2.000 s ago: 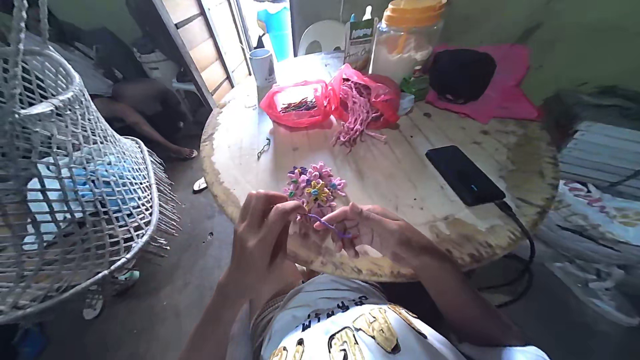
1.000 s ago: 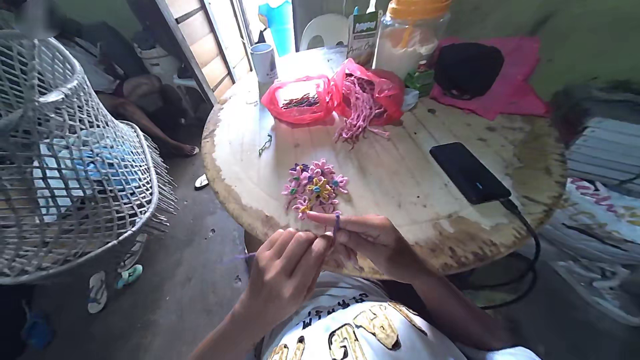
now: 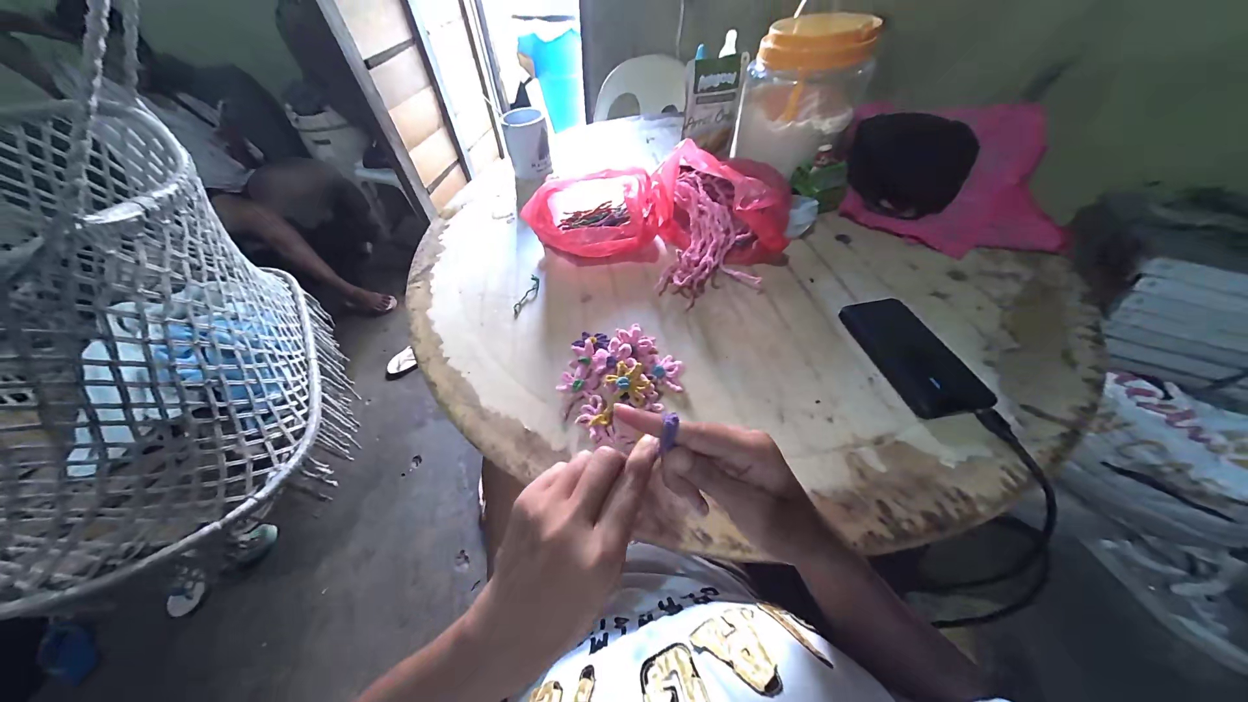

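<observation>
Purple yarn (image 3: 670, 430) is wound around a finger of my right hand (image 3: 736, 468), over the near edge of the round wooden table (image 3: 780, 361). My left hand (image 3: 570, 526) is beside it, its fingertips pinched together at the yarn; the strand between them is mostly hidden. Just beyond my hands lies a small pile of yarn flowers (image 3: 624, 375), mostly pink, with yellow and purple ones. Farther back, one pink plastic bag (image 3: 585, 239) holds dark thin strands, and another pink plastic bag (image 3: 770, 210) has pink yarn pieces (image 3: 704, 224) spilling out.
A black power bank (image 3: 916, 356) with a cable lies at the right. Behind stand a mug (image 3: 526, 144), a carton (image 3: 715, 97) and an orange-lidded plastic jar (image 3: 804, 93). A black cap (image 3: 912, 164) rests on pink cloth. A woven hanging chair (image 3: 195, 341) is at the left; a person sits beyond.
A purple strand that trailed between my hands two seconds ago is now wrapped close around my right finger. My left hand has shifted its grip and its fingers are now closer to the wrapped yarn.
</observation>
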